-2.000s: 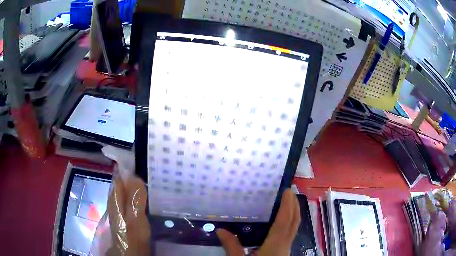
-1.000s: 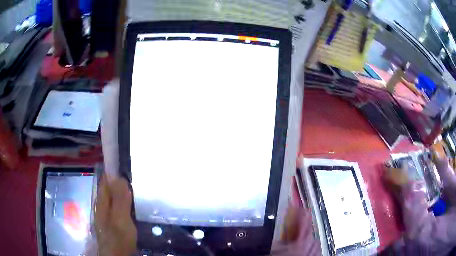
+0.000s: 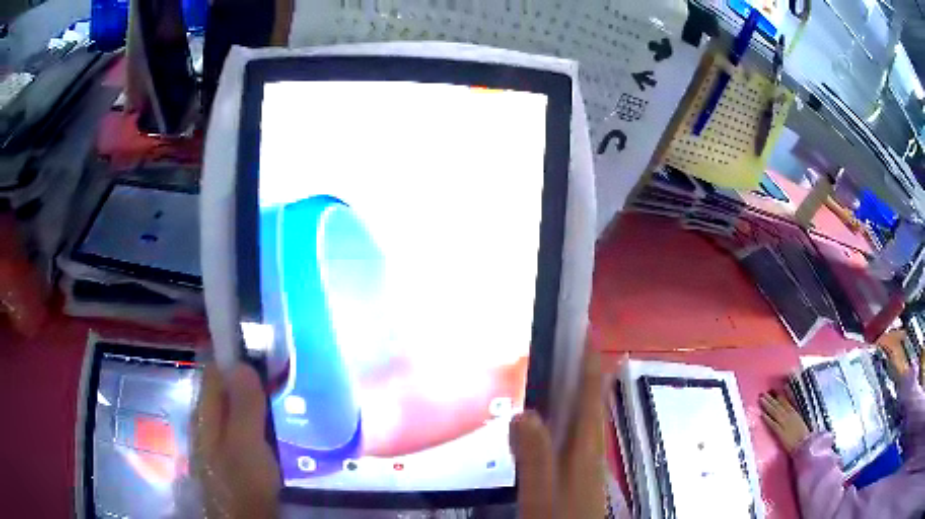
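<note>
A black-framed tablet is held upright in front of me, its screen showing a bright home screen with a blue and pink wallpaper and a few icons near the bottom. A white foam sleeve edges out around its top and sides. My left hand grips the lower left edge. My right hand grips the lower right edge, its thumb over the frame. Both hands are cut off by the bottom edge.
Tablets lie at lower left, on a stack at left and at lower right on the red bench. A test chart stands behind, beside a yellow card. Another person's hand is at right.
The held tablet's screen has gone from the camera view to the home screen. The foam sleeve now shows around it. My right hand is back on its lower right edge.
</note>
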